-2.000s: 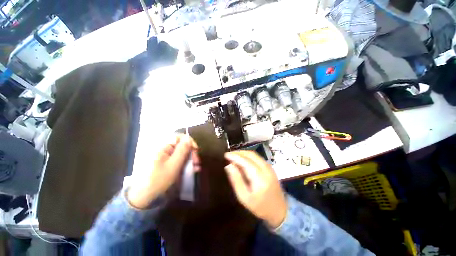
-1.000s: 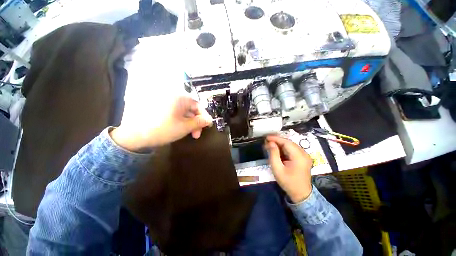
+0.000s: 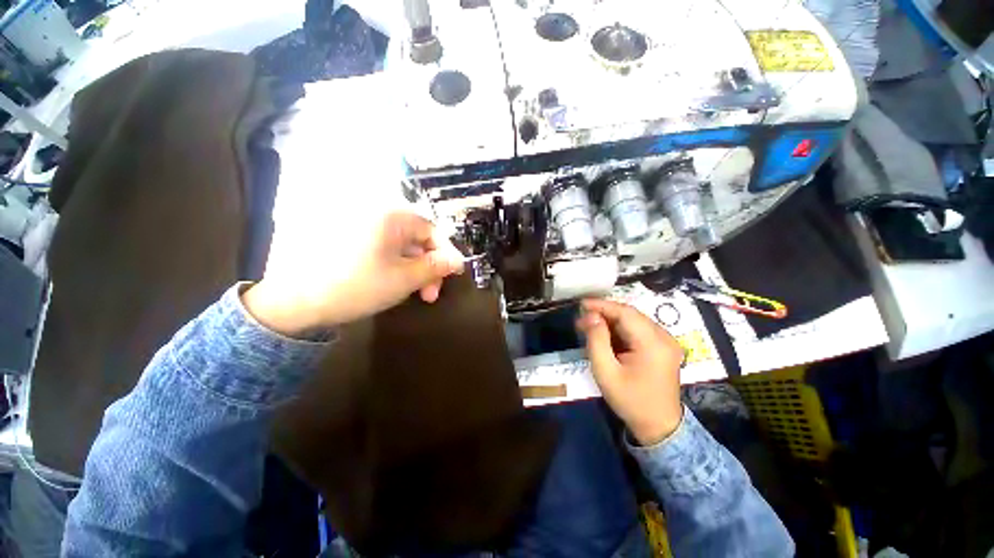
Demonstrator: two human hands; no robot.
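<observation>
The white overlock machine (image 3: 654, 131) stands in front of me. My left hand (image 3: 376, 273) is at the left of its dark needle area (image 3: 504, 234), thumb and finger pinched on a thin pale thing too small to name. My right hand (image 3: 634, 365) is below the machine front, by the table edge, with thumb and forefinger together; I cannot tell whether a thread is between them. A dark brown garment panel (image 3: 425, 403) hangs from below the needle area over my lap, partly behind my left hand and sleeve.
A stack of brown panels (image 3: 147, 240) lies on the left of the table. Snips with orange-yellow handles (image 3: 752, 304) lie right of the machine, beside a black strap (image 3: 719, 332). A yellow basket (image 3: 787, 414) is below the table edge. Grey cloth (image 3: 888, 164) lies at the right.
Since two seconds ago, my left hand has moved up to the needle area and my right hand to the right, off the panel. The view has come closer. Hardly anything differs from one second ago.
</observation>
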